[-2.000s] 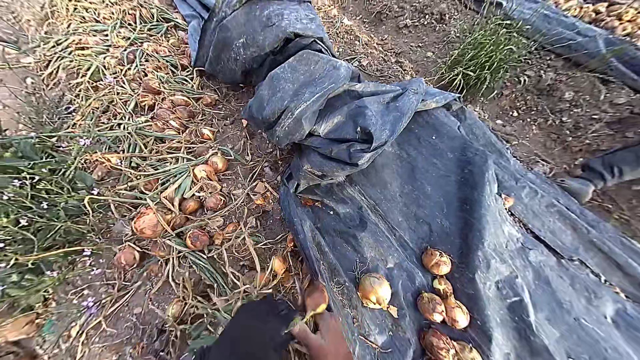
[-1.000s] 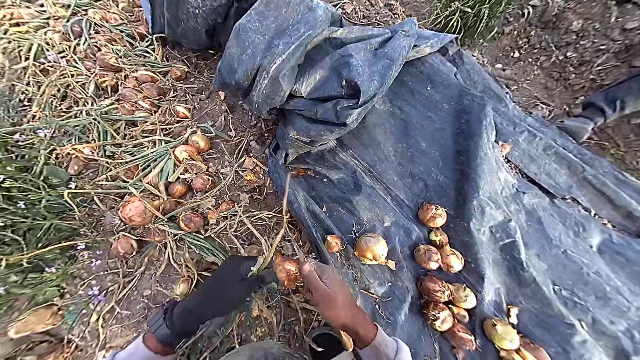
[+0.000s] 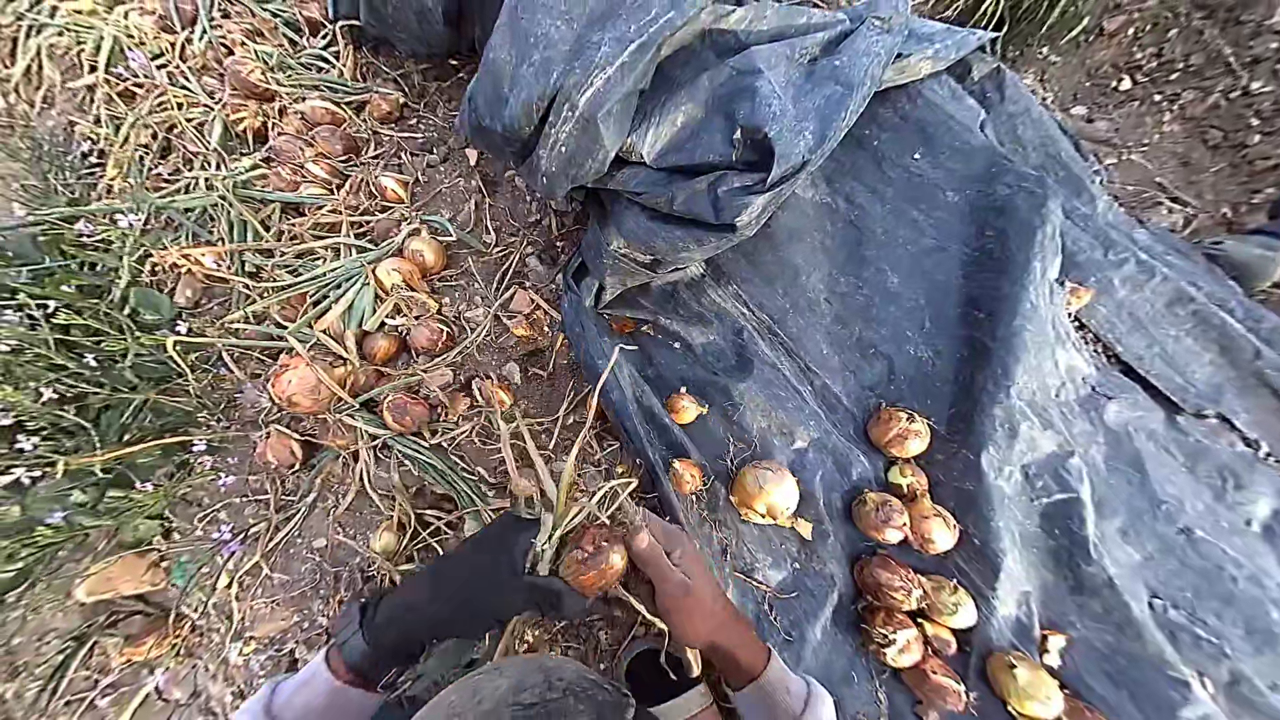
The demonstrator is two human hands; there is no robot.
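Observation:
My left hand (image 3: 485, 580), in a black glove, closes round the dry stalks of an onion (image 3: 594, 560) at the lower middle. Against the right side of that bulb rest the bare fingers of my right hand (image 3: 690, 590); whether a tool is in this hand cannot be seen. Just right of my hands, a pale onion (image 3: 765, 492) and two small onions (image 3: 685, 407) lie on a dark plastic sheet (image 3: 860, 300). Farther right, several trimmed onions (image 3: 890, 582) form a loose row on the sheet.
Onions with long tops (image 3: 303, 384) cover the soil to the left, beside green weeds with small flowers (image 3: 90, 330). The sheet is bunched into thick folds (image 3: 700, 110) at the top. A shoe (image 3: 1245, 258) shows at the right edge. Part of a dark container (image 3: 655, 672) is below my hands.
A second small onion now lies on the sheet beside the pale one. My hands have stayed near the sheet's left edge, with a leafy-topped onion between them. The view has shifted slightly.

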